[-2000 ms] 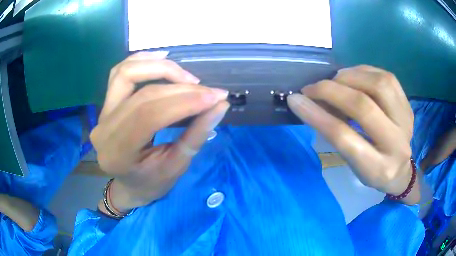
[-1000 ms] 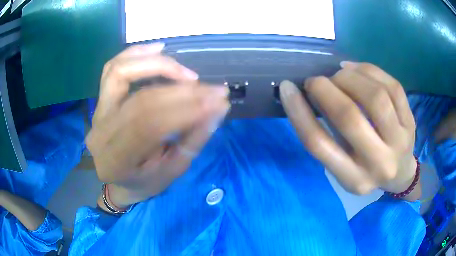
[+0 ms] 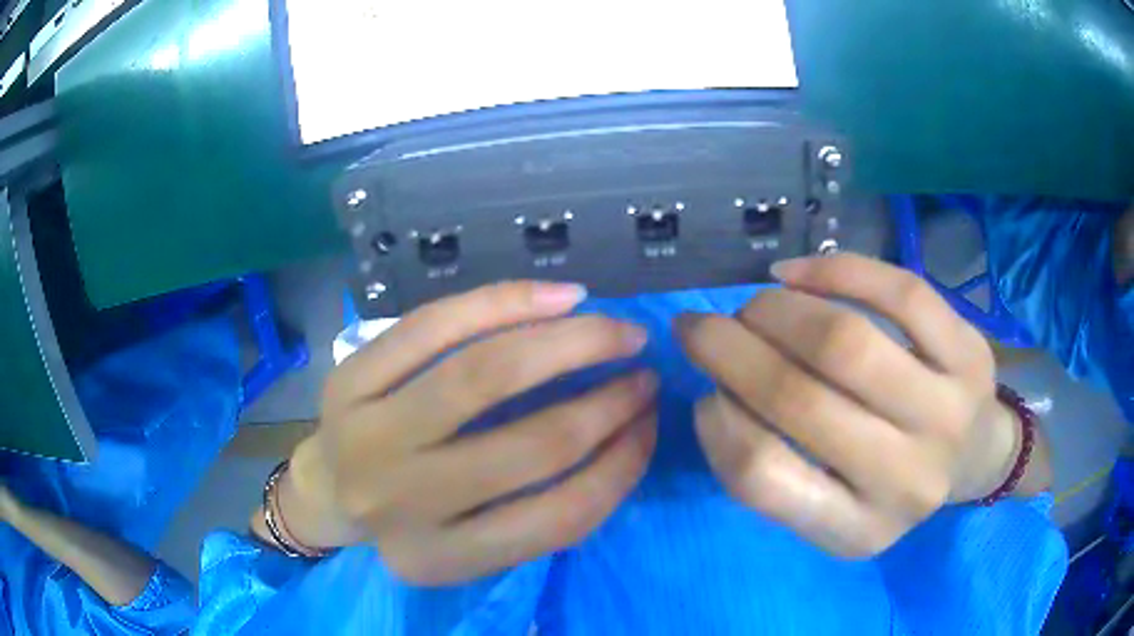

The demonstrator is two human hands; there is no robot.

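A dark grey carrier fixture [image 3: 603,224] lies along the wearer's side of the bench. Its face shows a row of several notched openings with bright pins, and bright screws at both ends. My left hand [image 3: 423,460] is in front of and below the fixture, fingers bent, one fingertip near its lower edge. My right hand [image 3: 858,404] is to the right, fingers curled, one fingertip at the fixture's lower right edge. The fingertips of both hands come close together without touching. Whether a tiny part is between any fingers cannot be seen.
A bright white board [image 3: 541,56] with a thin dark edge lies just beyond the fixture on the green bench top [image 3: 187,162]. People in blue smocks sit at both sides; a forearm [image 3: 75,547] shows at lower left.
Both hands have moved down off the fixture's face and closer together, uncovering the outer openings and end screws. The fixture and board now appear slightly tilted in the picture.
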